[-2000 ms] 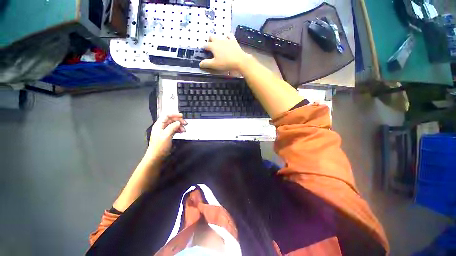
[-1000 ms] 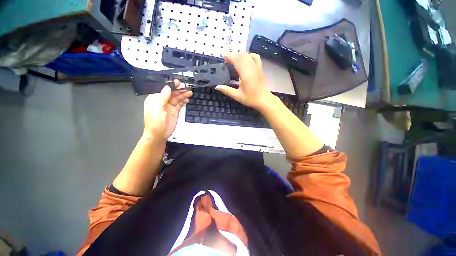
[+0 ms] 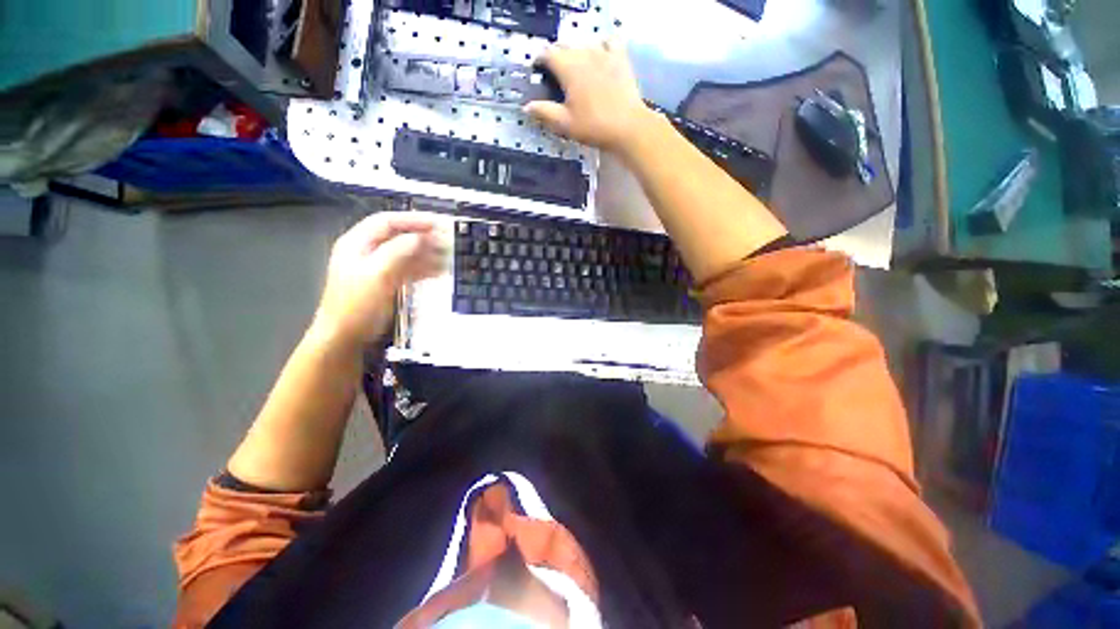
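Note:
A long slotted housing lies on the perforated fixture plate, glaring silver. My right hand holds its right end between thumb and fingers. A second black slotted bar lies along the plate's near edge, below the first. Another black slotted part is at the plate's top, cut off by the picture's edge. My left hand is blurred beside the keyboard's left end, with nothing seen in it and its fingers partly bent.
A black keyboard sits on the white tray. To the right are a mouse pad, a mouse and a separate black bar, partly behind my right forearm. Green-topped benches stand left and right; a blue crate is at lower right.
The slotted housing, held between both hands over the keyboard a second ago, now lies on the plate above the near bar. My left hand has let go and moved left and down.

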